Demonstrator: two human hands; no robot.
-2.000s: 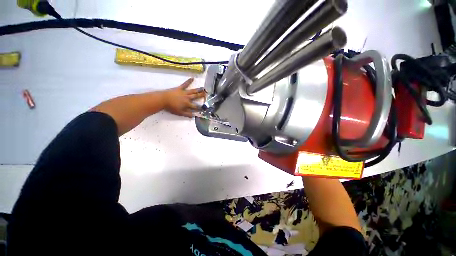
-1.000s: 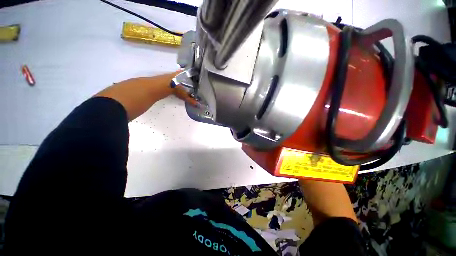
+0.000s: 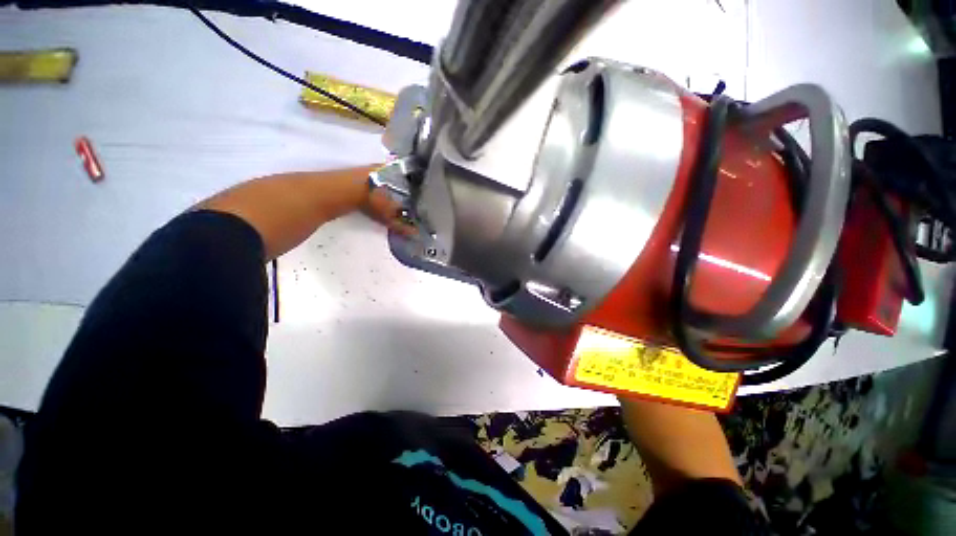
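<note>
The straight-knife cutting machine [image 3: 629,199] fills the centre right, with a silver and red body, a yellow warning label [image 3: 655,369] and long silver rods [image 3: 508,73] rising to the top edge. My left hand [image 3: 390,201] is at the small silver parts of the machine's front, over the paper marker [image 3: 210,115]; its fingers are mostly hidden, so its grip cannot be told. My right forearm [image 3: 681,440] runs up under the red body, which hides my right hand. The blade and any cut line are hidden behind the machine.
Yellow-gold pattern weights [image 3: 346,99] lie at the upper left, and a small red item [image 3: 90,159] on the paper. A black cable [image 3: 246,50] crosses the paper; more cable is coiled on the machine. A thin black strip [image 3: 276,291] lies by my left sleeve. Scraps [image 3: 535,455] cover the floor.
The machine has shifted left in the view and its body looks nearer than two seconds ago. My left hand, earlier spread beside the machine front, is now mostly hidden behind it.
</note>
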